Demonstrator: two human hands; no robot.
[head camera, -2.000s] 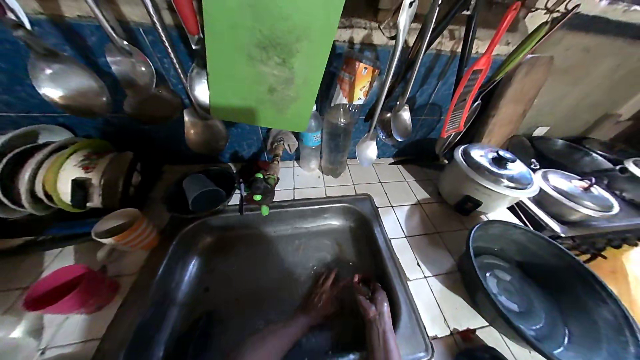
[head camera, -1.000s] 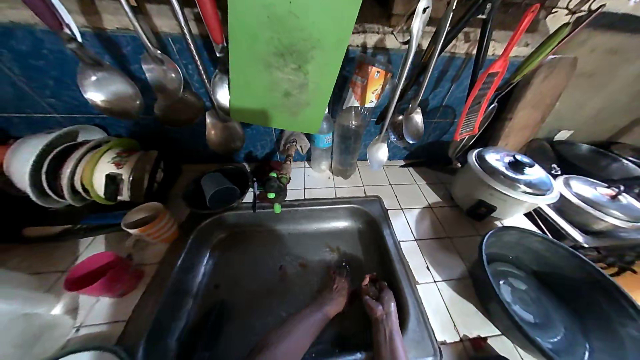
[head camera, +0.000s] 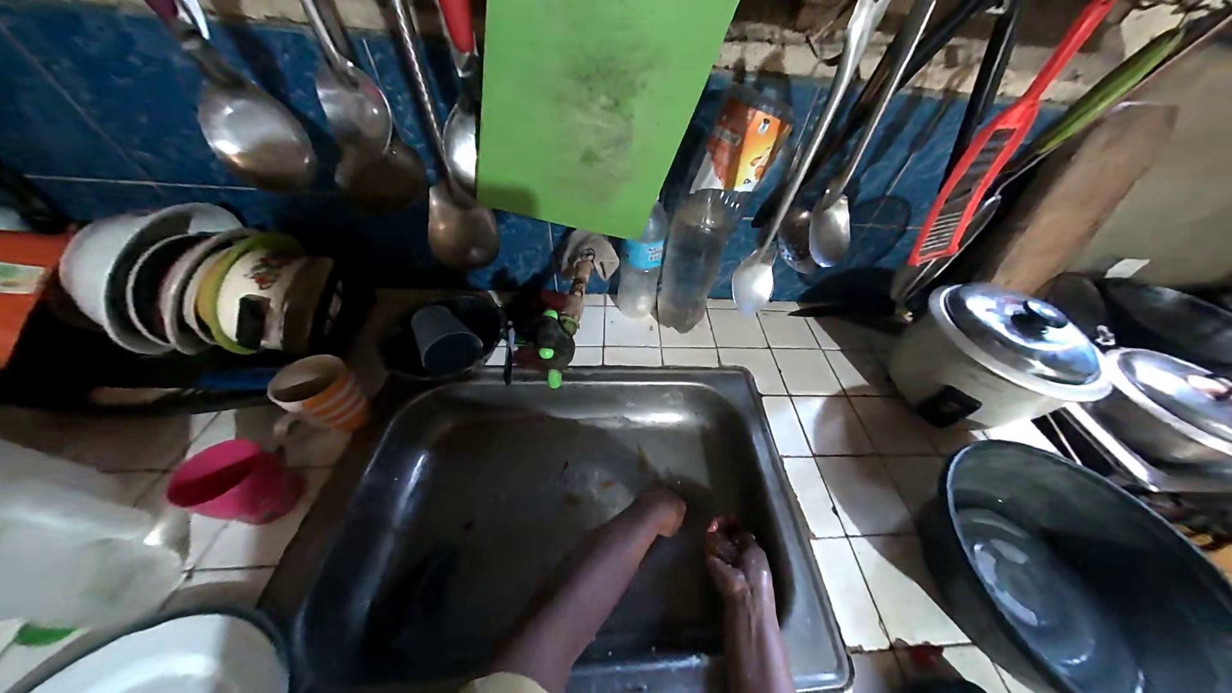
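Both bare hands are down inside a stainless steel sink (head camera: 539, 377), toward its right side. My left hand (head camera: 662, 508) is bent at the wrist above the basin floor; its fingers are mostly hidden, so what it holds cannot be told. Beside it, separated by a small gap, my right hand (head camera: 736, 558) is turned palm up with curled fingers, and small dark reddish bits show in or on it. Specks of residue lie on the basin floor. Behind the sink's rear rim stands a faucet (head camera: 577, 284) with dark wrapping and green tips.
Right of the sink are a large dark basin (head camera: 1020, 577) and a rice cooker (head camera: 1001, 356). At left stand a pink cup (head camera: 236, 481), a striped mug (head camera: 322, 395) and stacked bowls (head camera: 192, 279). Plastic bottles (head camera: 693, 250), a green board (head camera: 597, 115) and hanging spoons (head camera: 255, 135) are behind.
The left hand's fingers, spread two seconds ago, are now bent down out of sight. My right hand stays palm up near the sink's right side. The view has shifted somewhat.
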